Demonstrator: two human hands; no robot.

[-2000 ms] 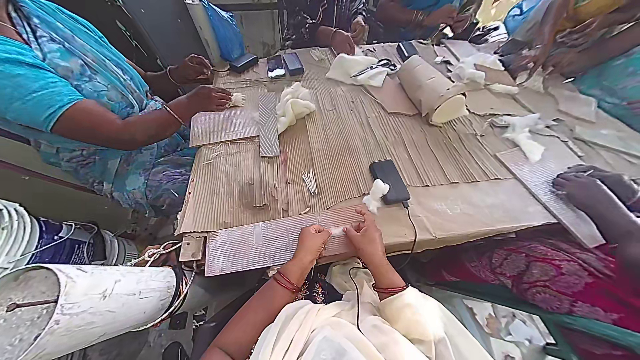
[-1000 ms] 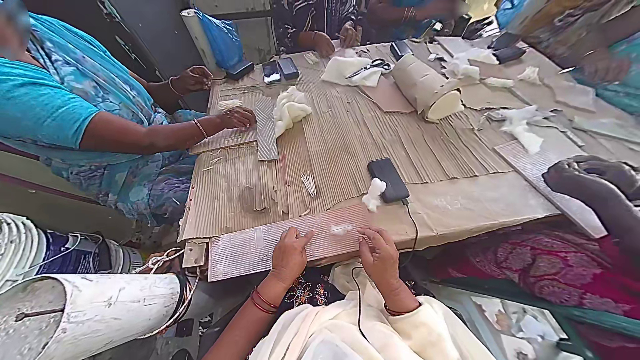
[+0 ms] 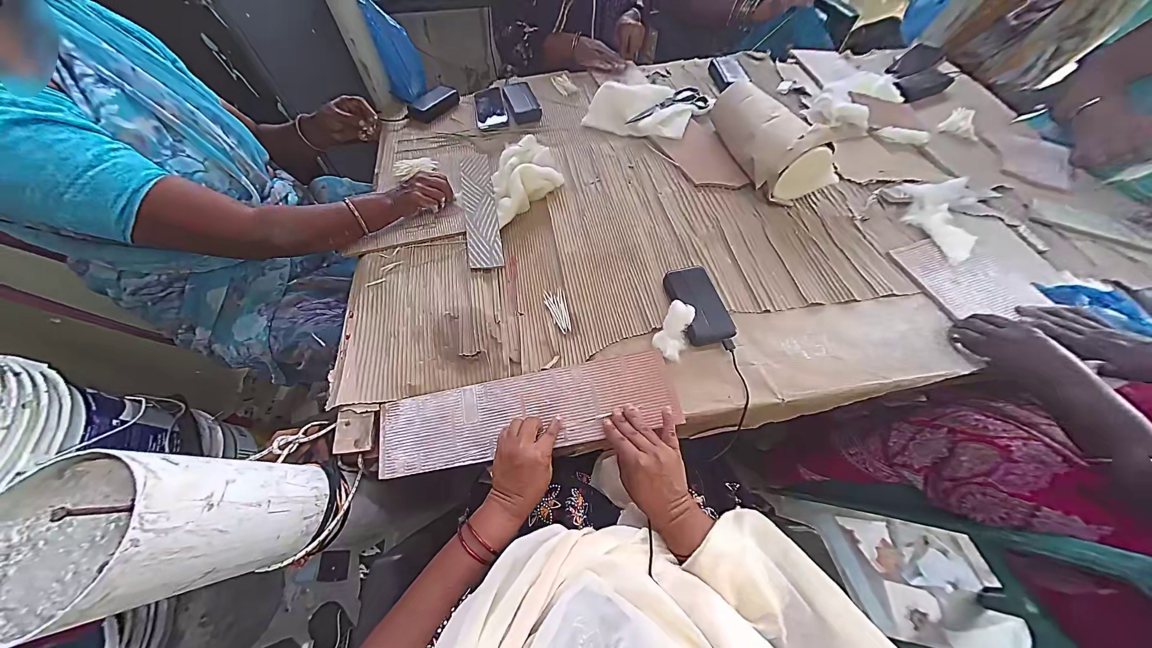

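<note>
Along the near table edge lies a ribbed board (image 3: pixel 432 427). My left hand (image 3: pixel 524 459) rests on its front edge, with fingertips on the ribbed face. Beside it on the right, my right hand (image 3: pixel 650 463) lies flatter on the same board. A thin white strand, perhaps a rolled cotton wick, runs between the fingertips; its ends are hidden. Just beyond the board's right end, a tuft of white cotton (image 3: pixel 673 331) leans on a black power bank (image 3: pixel 699 306) with a cable. Several thin white sticks, wick-like, form a small bundle (image 3: pixel 557 311) farther in.
A person's hand (image 3: pixel 423 194) works at the left by a patterned strip (image 3: pixel 481 212) and a cotton pile (image 3: pixel 525 179). Scissors (image 3: pixel 670 103) and a cardboard roll (image 3: pixel 774 142) lie farther back. Another person's hands (image 3: pixel 1008 337) are at the right. A white bucket (image 3: pixel 198 522) stands lower left.
The cotton between my hands has gone from a short fluffy piece to a thin strand. My hands were closer together two seconds ago. The person at the left has moved a hand over their board.
</note>
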